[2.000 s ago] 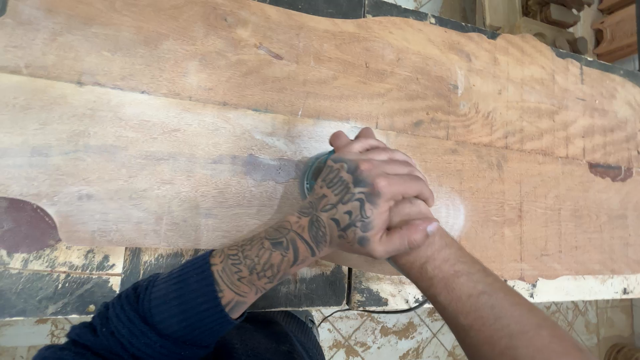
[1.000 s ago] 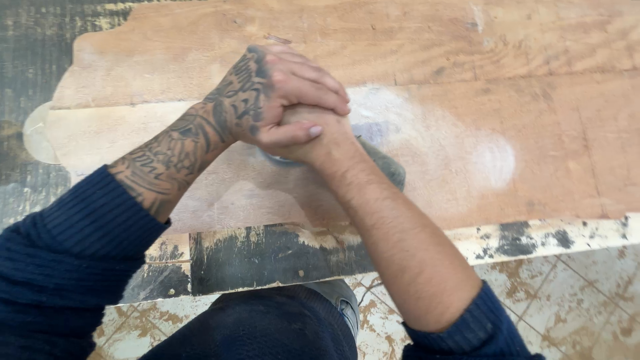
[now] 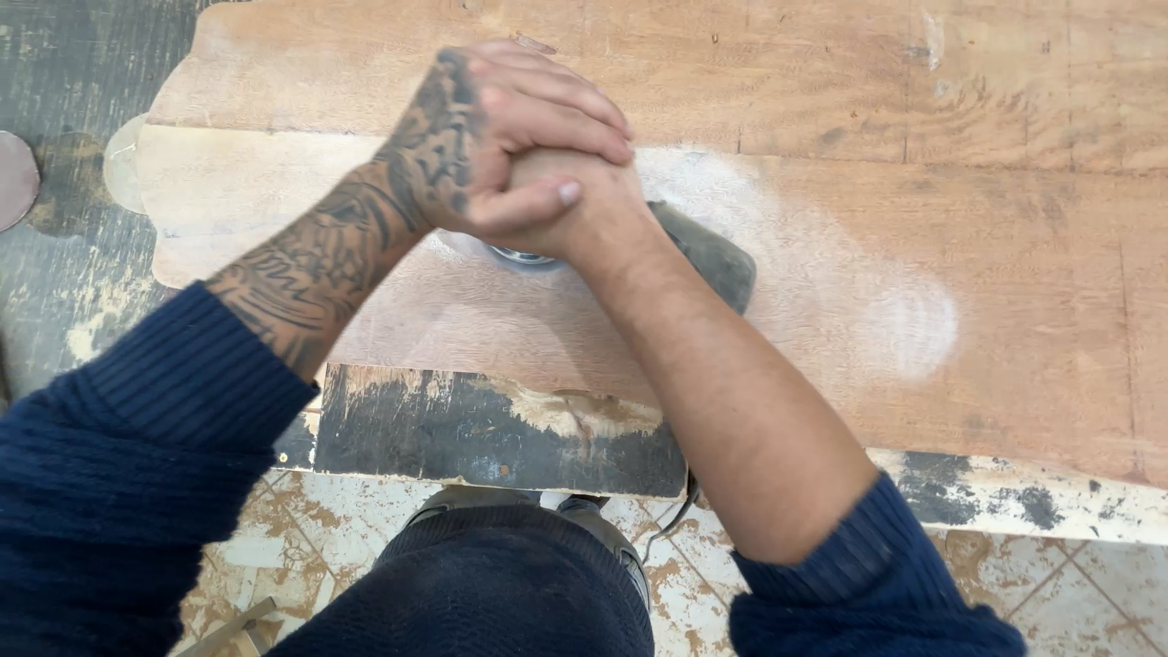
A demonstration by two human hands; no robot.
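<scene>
My left hand, tattooed on its back, lies over my right hand and clasps it. Beneath both hands is a power sander, mostly covered; its dark body shows beside my right wrist and part of its round pad below my hands. The fingers of my right hand are hidden, so its hold on the sander is only partly seen. The sander rests on a broad wooden slab with pale, dusty patches around the tool.
A worn, black-painted workbench supports the slab. Round sanding discs lie at the left, one partly under the slab's edge. A cord hangs over the bench's front edge. Tiled floor strewn with shavings shows below.
The view has shifted towards the slab's left end. Both hands, clasped throughout, have moved left along the slab with the sander, whose dark body now shows beside my right wrist.
</scene>
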